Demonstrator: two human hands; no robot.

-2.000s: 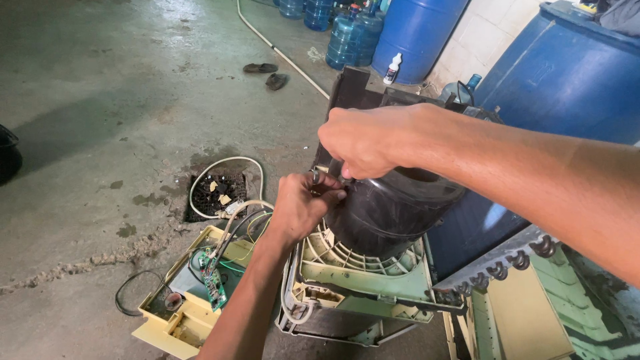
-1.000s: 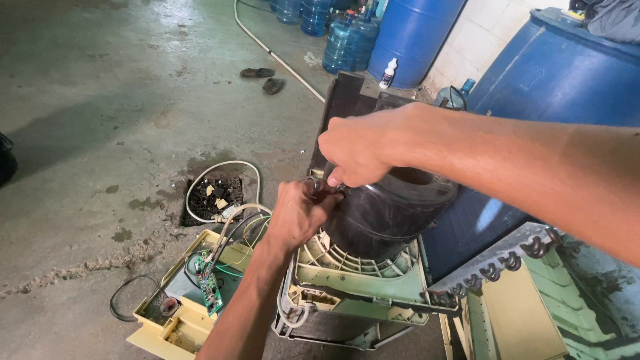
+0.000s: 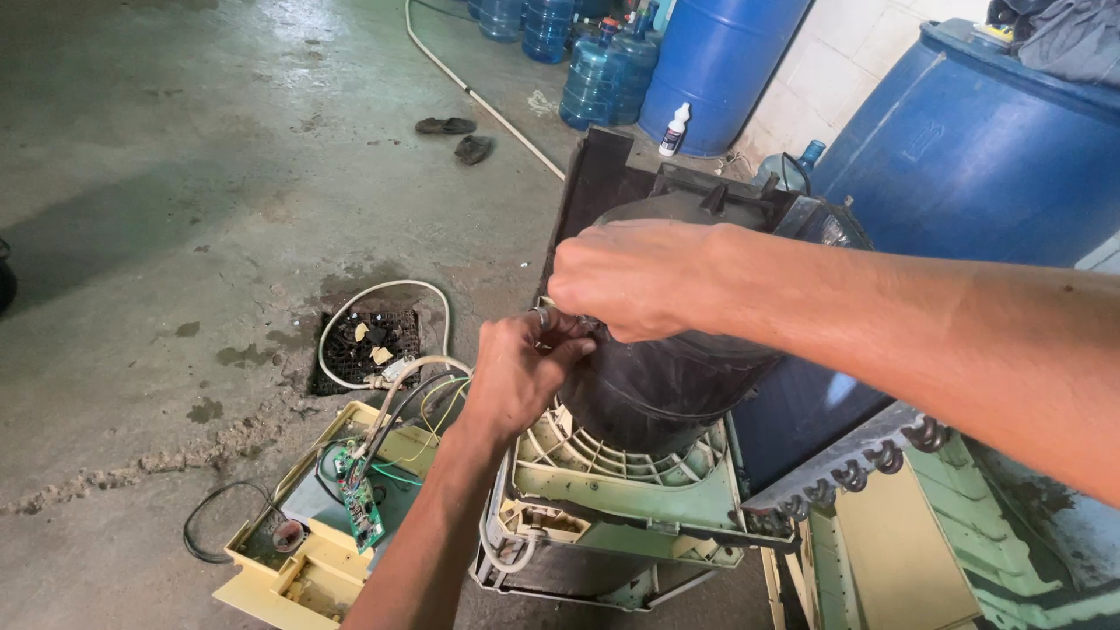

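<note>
A round black plastic housing (image 3: 665, 394) stands on a cream fan grille (image 3: 612, 446) of a partly dismantled air-conditioner unit. My left hand (image 3: 525, 363) is at the housing's left side, thumb and fingers pinched together at its edge, a ring on one finger. Just above, my right hand (image 3: 626, 276) is bent over the same spot with its fingers curled down. Whatever lies between the fingertips is too small and covered to make out. To the right of the housing, a finned coil with bent copper tube ends (image 3: 849, 472) slants outward.
A cream plastic tray (image 3: 297, 560) with a green circuit board (image 3: 360, 507) and wires lies at the lower left, near a floor drain (image 3: 376, 341) with a looped cable. Blue barrels (image 3: 726, 70), water jugs (image 3: 591, 83) and a white bottle (image 3: 674, 131) stand behind. Cream panels (image 3: 910, 542) lie at the right.
</note>
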